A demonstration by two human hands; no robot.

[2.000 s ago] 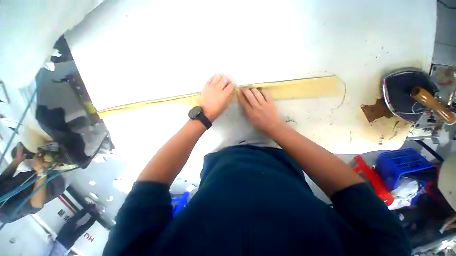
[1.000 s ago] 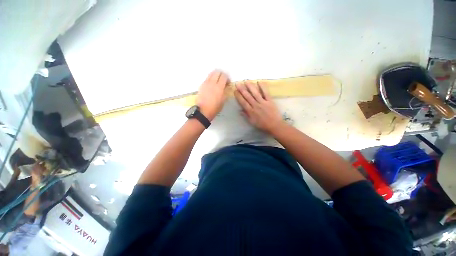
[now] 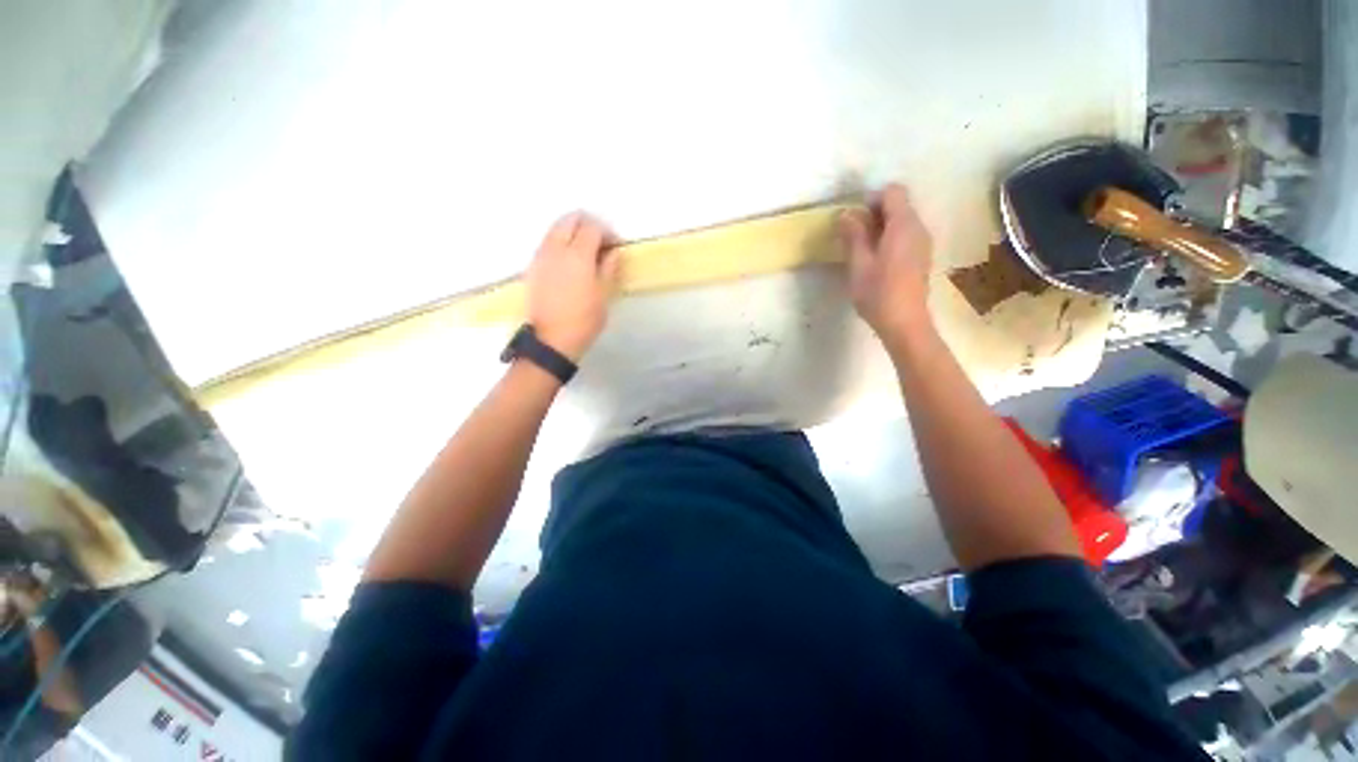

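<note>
A long, narrow yellow-tan fabric strip lies across the white ironing table, from the table's left edge to my right hand. My left hand is on the strip left of its middle, fingers at its upper edge; a dark watch is on the wrist. My right hand holds the strip's right end between thumb and fingers. The iron, with dark soleplate and orange-brown wooden handle, stands on its rest right of my right hand.
A brown scorched patch lies beside the iron. A blue plastic basket and a red stool are below the table's right side. Part of another person's arm shows at the lower left.
My right hand has moved right, from the strip's middle to its right end. My left hand has shifted slightly left. The whole view has shifted, so the iron appears further left.
</note>
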